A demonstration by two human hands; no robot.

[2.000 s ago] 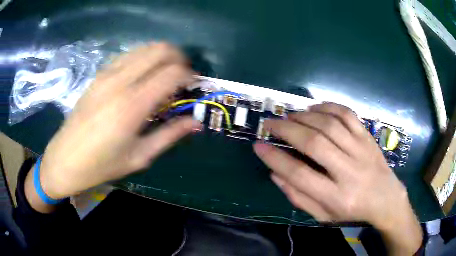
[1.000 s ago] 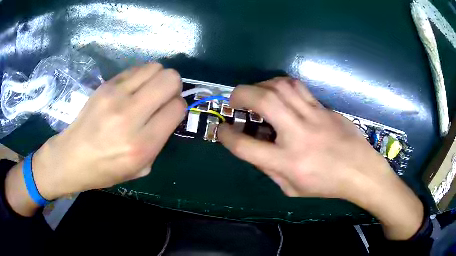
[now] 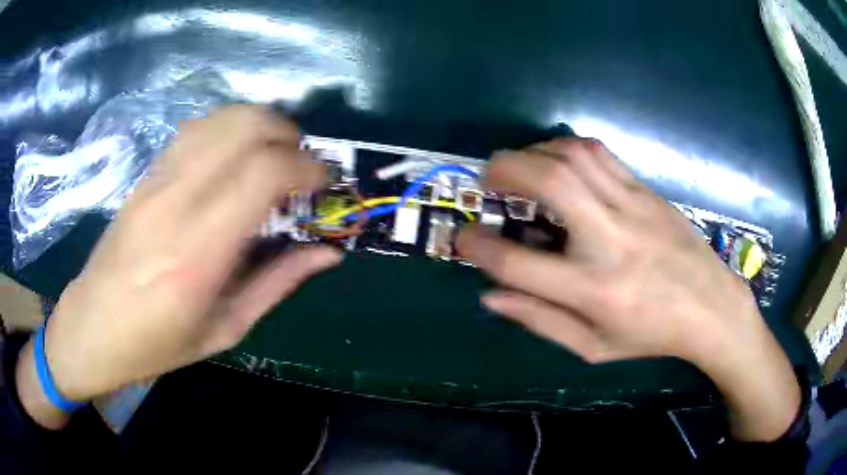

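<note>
The long narrow power strip housing (image 3: 409, 147) lies open side up across the dark green surface. A blue wire (image 3: 444, 173) arches over its parts, and a yellow-green wire (image 3: 376, 201) runs beside it. A short brown wire (image 3: 345, 232) shows near the left end. My left hand (image 3: 200, 232), slightly blurred, is at the left end with thumb and fingers around the cord end; its grip is unclear. My right hand (image 3: 613, 250) holds the middle of the housing between thumb and fingers. The circuit board with a round yellow part (image 3: 750, 259) shows at the right end.
A clear plastic bag with white cord (image 3: 70, 190) lies at the left. The pale wrapped handle (image 3: 801, 102) lies at the upper right. A cardboard tray (image 3: 827, 283) is at the right edge. The work surface's curved near edge (image 3: 418, 401) runs below the hands.
The housing has shifted slightly right. My left hand's thumb and fingers have parted, showing more of the wires at the left end. My right hand has moved a little right with the housing.
</note>
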